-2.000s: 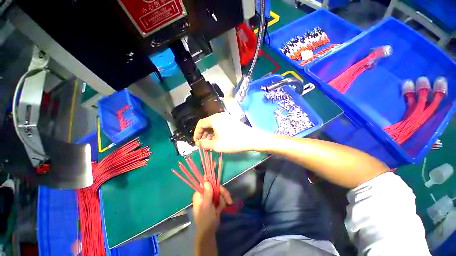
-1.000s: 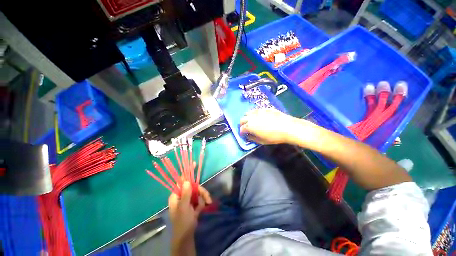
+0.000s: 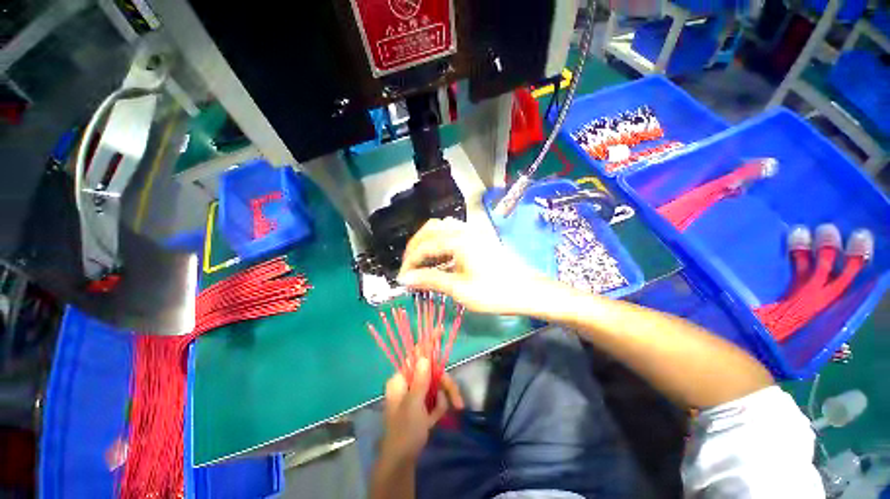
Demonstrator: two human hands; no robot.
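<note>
My left hand (image 3: 415, 414) is closed around a fan of red wires (image 3: 422, 336), their ends pointing up toward the press. My right hand (image 3: 468, 268) is at the front of the black crimping die (image 3: 415, 210), fingertips pinched just above the wire ends. Whether a small terminal is between the fingertips is too small to tell. The black crimping press (image 3: 322, 68) with its red label stands above. The light blue terminal tray (image 3: 517, 229), right of the die, holds a heap of tiny silver terminals (image 3: 584, 258).
A loose red wire bunch (image 3: 161, 409) lies at left over a blue bin (image 3: 73, 390). A small blue box (image 3: 293, 219) stands back left, a curved metal guard (image 3: 161, 292) at left. At right are a large bin (image 3: 712, 239) with bundled leads (image 3: 815, 292) and a rear bin (image 3: 673, 93).
My right hand has moved left from the terminal tray to the die front. My left hand still holds the fan, now close below the right fingertips. The camera view has shifted.
</note>
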